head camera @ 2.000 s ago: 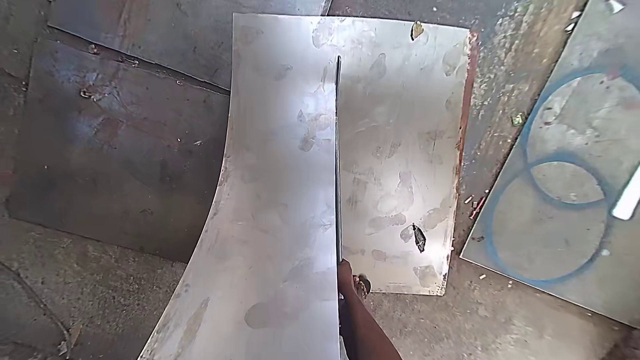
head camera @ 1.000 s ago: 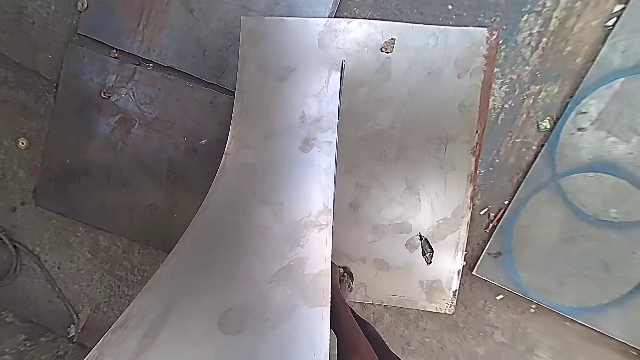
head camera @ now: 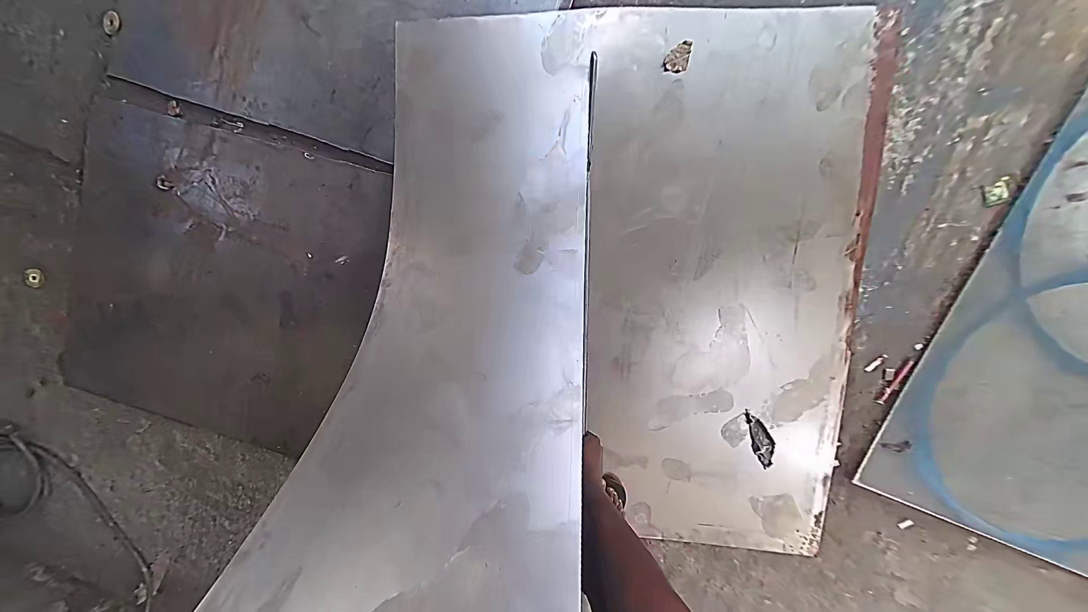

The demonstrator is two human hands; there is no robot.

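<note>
A large bare metal sheet (head camera: 476, 297) stretches from the top of the view to the bottom edge, its left side curving outward toward me. Along its straight right edge a dark narrow gap shows, and to the right lies a flat metal part (head camera: 705, 255) with smudges. My right hand (head camera: 600, 480) is at the lower end of this edge, mostly hidden beneath the nearer sheet. A small ring-like object (head camera: 614, 491) is beside it; whether it is worn or held is unclear. What the fingers grip is hidden. My left hand is out of view.
A dry leaf (head camera: 677, 57) and a dark scrap (head camera: 761, 439) rest on the right part. Dark metal plates (head camera: 221, 280) lie at left, a cable (head camera: 93, 501) at lower left. At right lies a plate with blue circles (head camera: 977, 408); small debris is near its edge.
The dry leaf has shifted left across the right part, away from its top right corner. My right hand stays near the lower end of the edge.
</note>
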